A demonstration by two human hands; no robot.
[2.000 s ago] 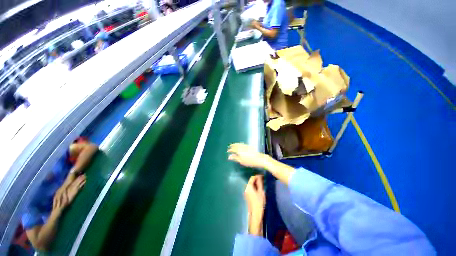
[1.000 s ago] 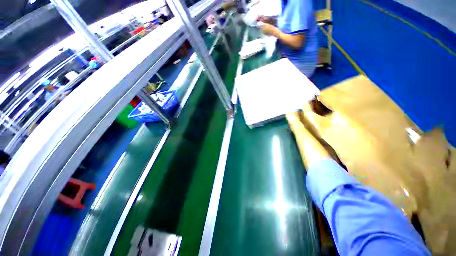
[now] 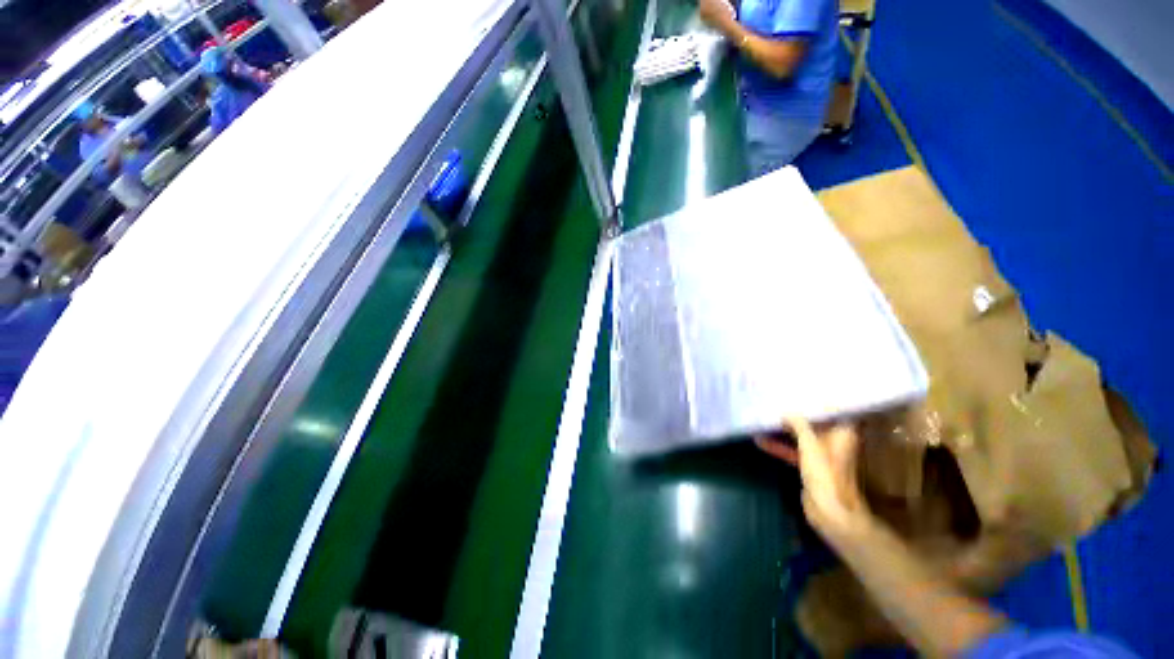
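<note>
A large white flat pack [image 3: 785,303] with a shiny grey band along its left side lies over the green work ledge [image 3: 695,547]. Its near edge looks slightly raised, with a dark shadow below it. My right hand [image 3: 830,476] holds the near right edge of the pack, with some fingers hidden under it. My left hand is not in view.
Crumpled brown kraft paper [image 3: 1017,425] lies right of the ledge. A green conveyor belt [image 3: 444,451] runs on the left, with a small printed white piece [image 3: 393,637] at the bottom. A metal post [image 3: 576,116] stands beside the ledge. A person in blue [image 3: 785,77] stands ahead.
The pack has come nearer and turned, and its near edge looks lifted. My right hand has moved nearer with it. The view has shifted, and the red stool has left the picture.
</note>
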